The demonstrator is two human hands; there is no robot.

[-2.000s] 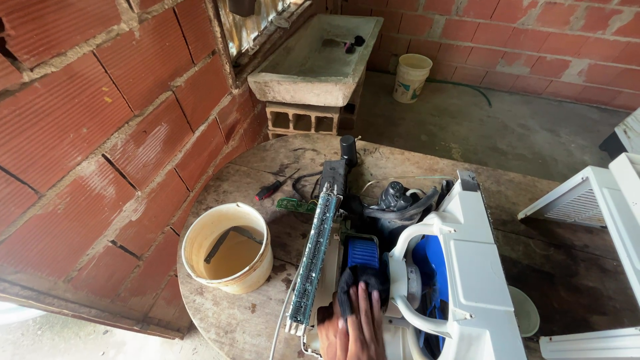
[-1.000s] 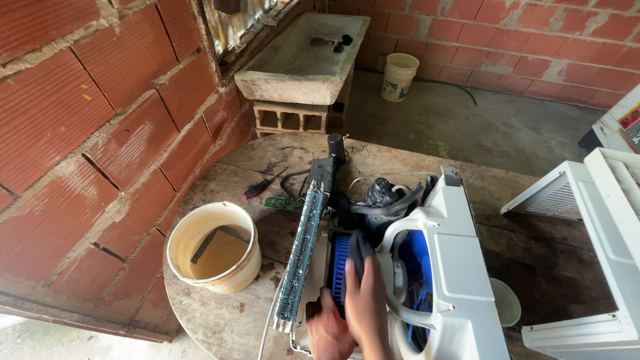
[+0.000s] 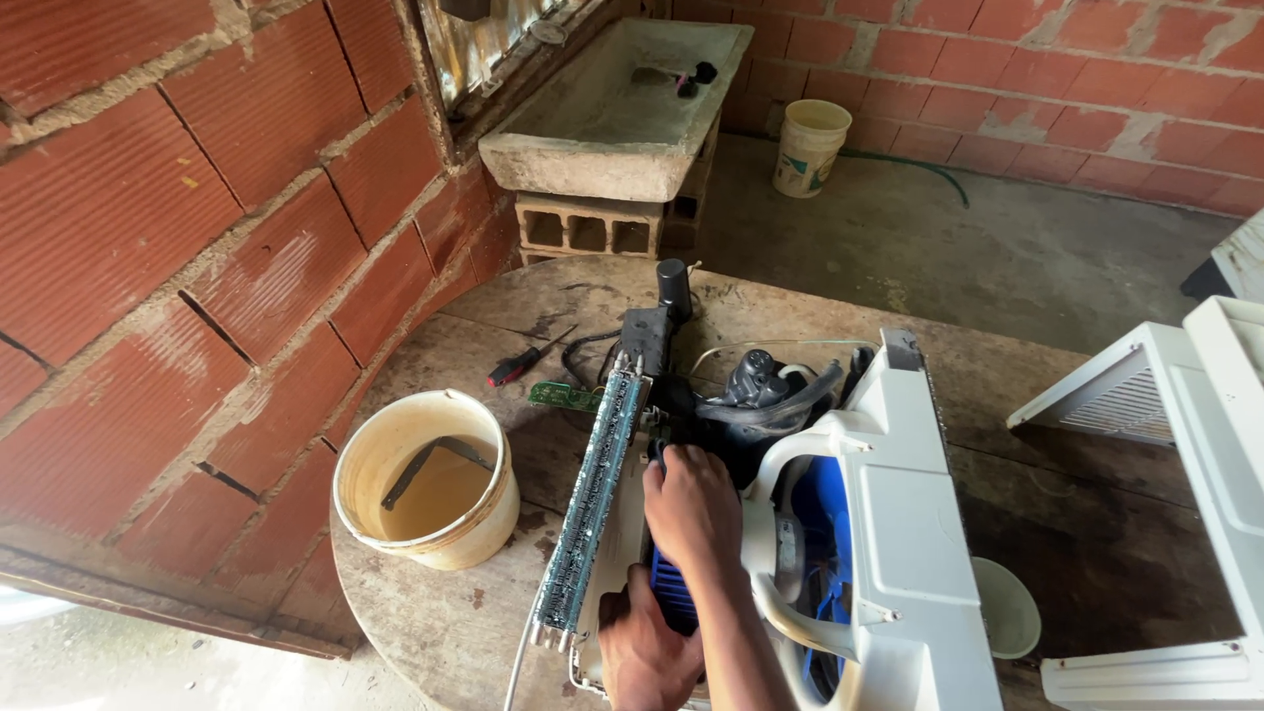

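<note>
A partly opened air conditioner with a white plastic housing [image 3: 918, 504] lies on a wooden table. My left hand [image 3: 642, 632] rests at the near end of its blue blower wheel [image 3: 673, 592], thumb against the wheel. Reaching across, my right hand [image 3: 694, 504] is at the wheel's far end with its fingers curled over something dark, mostly hidden. Finned coils [image 3: 597, 504] run along the left side of the unit. Beyond the hands are a black compressor [image 3: 755, 380] and a black cylindrical part [image 3: 674, 286]. A blue fan [image 3: 825, 523] shows inside the white housing.
On the table's left stand a bucket of cloudy water [image 3: 430, 484], a screwdriver [image 3: 513, 365] and a green circuit board [image 3: 565, 396]. A white grille frame [image 3: 1155, 415] and a small bowl [image 3: 1005, 607] are at the right. Behind are a concrete sink [image 3: 583, 163] and another bucket [image 3: 812, 148].
My right hand has moved away from me along the blue blower wheel toward its far end. My left hand stays near the wheel's close end. The dark cloth seen earlier is now mostly hidden.
</note>
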